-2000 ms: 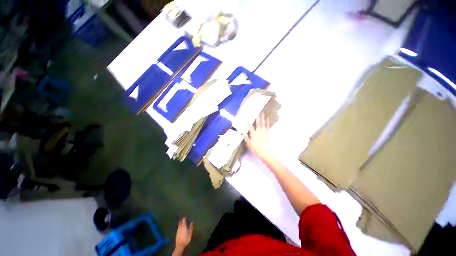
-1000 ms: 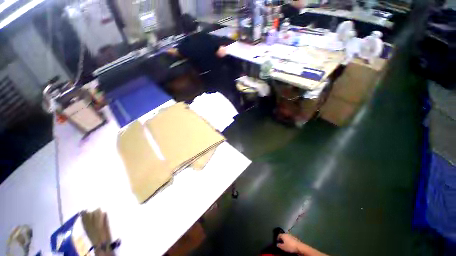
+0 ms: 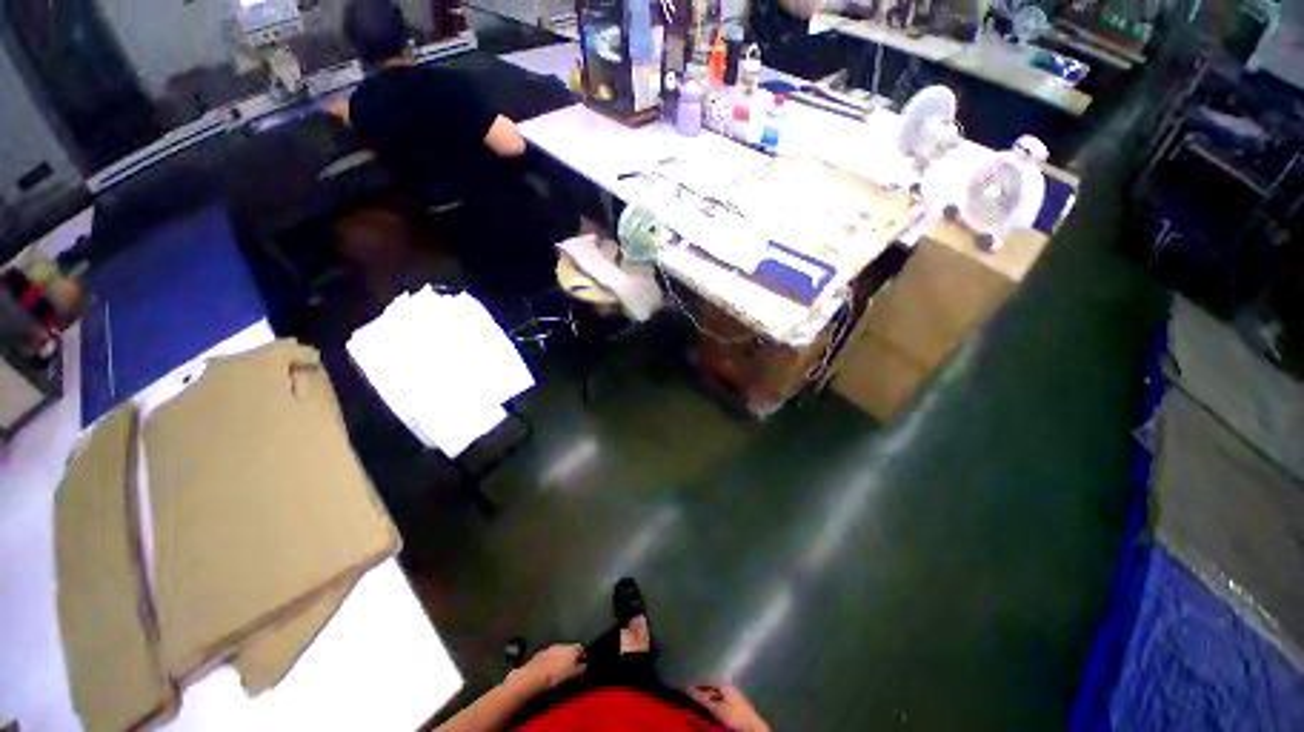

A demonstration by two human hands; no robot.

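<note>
My left hand [image 3: 555, 664] is low in front of my body, small, with nothing seen in it; its fingers are unclear. My right hand [image 3: 729, 706] is at the bottom edge, partly cut off and blurred. A wide khaki panel stack [image 3: 258, 501] and a narrow khaki panel stack [image 3: 97, 572] lie side by side on the white table [image 3: 375, 661], left of me. Neither hand touches them. A pile of white cut pieces [image 3: 441, 366] lies on a stool beyond the table's edge.
A large blue template [image 3: 172, 308] lies behind the panels. A person in dark clothes [image 3: 436, 136] is at a bench behind the stool. A cluttered worktable [image 3: 715, 193] with fans [image 3: 998, 193] and cardboard boxes [image 3: 930, 315] stands ahead. Blue-covered piles [image 3: 1187, 629] line the right; green floor [image 3: 858, 572] lies between.
The view has turned from the small blue templates and bundles, now out of sight, towards the aisle. My right hand has left the bundles. Both hands are now low near my body.
</note>
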